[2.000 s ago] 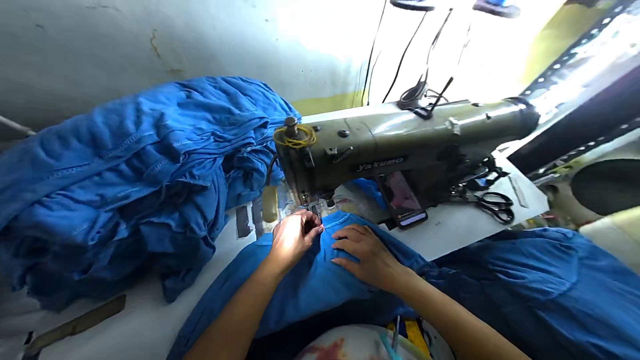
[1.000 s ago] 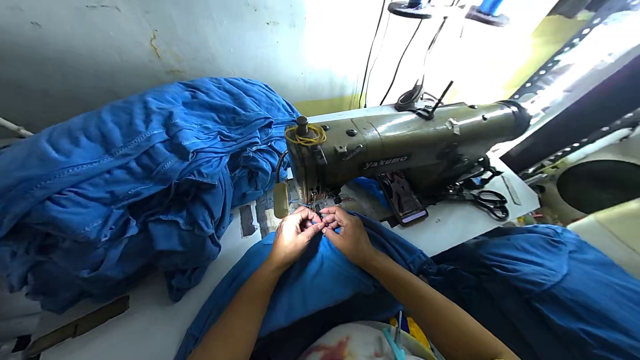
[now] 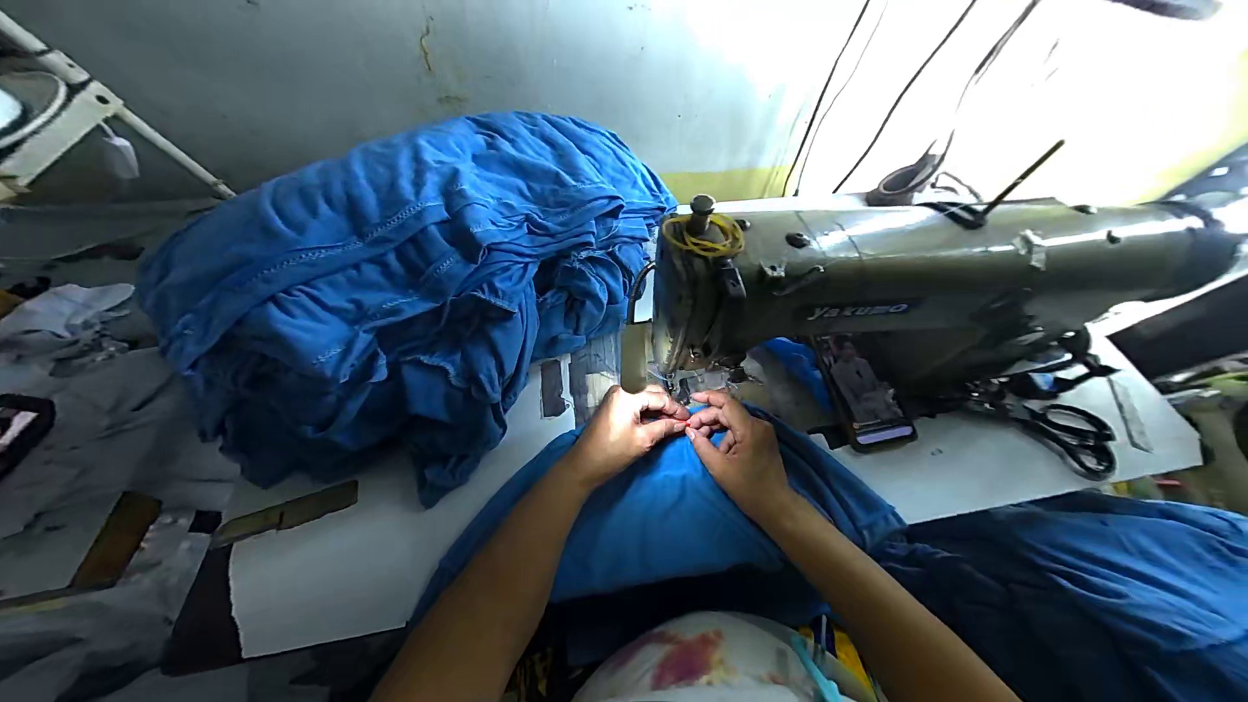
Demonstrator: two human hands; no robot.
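Note:
My left hand (image 3: 632,429) and my right hand (image 3: 739,450) meet at the upper edge of a blue fabric piece (image 3: 673,526), which drapes over the table edge toward me. Fingertips of both hands pinch this edge, with a small red spot showing between them. Just beyond them is the needle area of an industrial sewing machine (image 3: 926,263), its presser foot partly hidden by my fingers. A loop of yellow thread or cord (image 3: 704,237) hangs around the knob on the machine's head.
A large heap of blue garments (image 3: 390,253) lies left of the machine. A smartphone (image 3: 863,395) leans under the machine arm, with black-handled scissors (image 3: 1072,439) to its right. More blue fabric (image 3: 1092,575) lies at the lower right. The white tabletop (image 3: 322,585) has a torn edge.
Two seconds ago my right hand lay spread on the fabric, apart from my left hand. Now its fingertips are pinched together beside the left ones. The view has shifted toward the left.

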